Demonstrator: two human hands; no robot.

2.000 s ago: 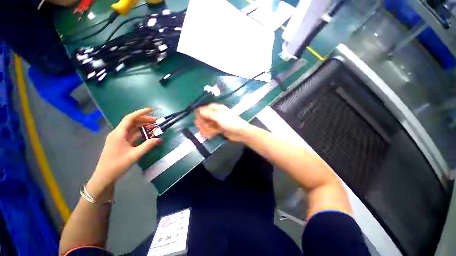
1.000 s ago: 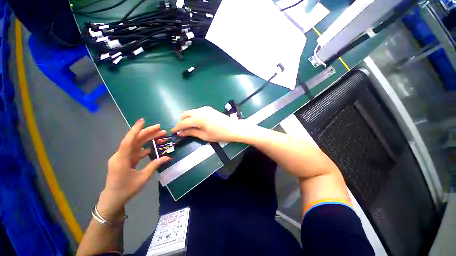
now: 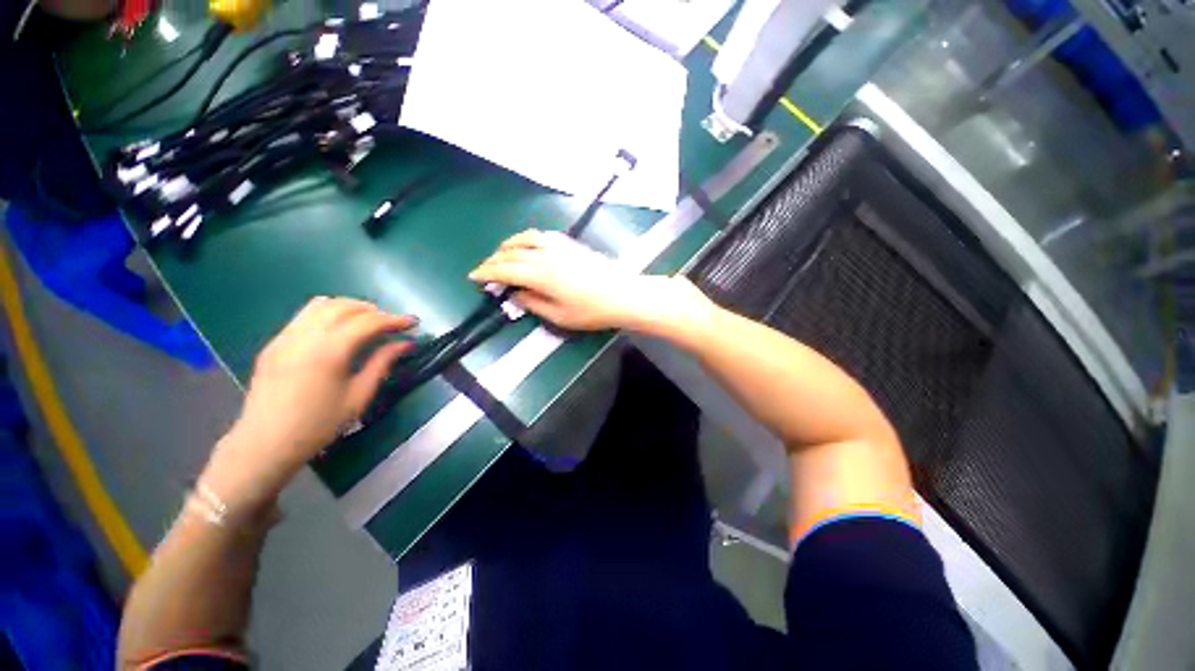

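A black cable harness point(image 3: 452, 345) lies along the steel ruler point(image 3: 417, 452) near the bench edge. My left hand point(image 3: 325, 367) is bent over its lower-left end, where the connector is largely hidden by the fingers. My right hand point(image 3: 548, 278) is on the harness further up, fingers around the part with small white labels. A thin dark branch runs from my right hand onto the white paper sheet point(image 3: 544, 98), ending in a small connector point(image 3: 625, 160). A black strap point(image 3: 485, 399) crosses the ruler between my hands.
A pile of black harnesses with white labels point(image 3: 249, 138) lies at the back left of the green bench point(image 3: 282, 256). One small dark connector point(image 3: 378, 216) lies apart. A yellow tool point(image 3: 240, 13) shows at the top edge. A mesh-belt machine point(image 3: 891, 302) stands at right.
My right hand has slid up the harness, away from my left hand. My left hand has closed over the connector end, which showed before. The view has also shifted.
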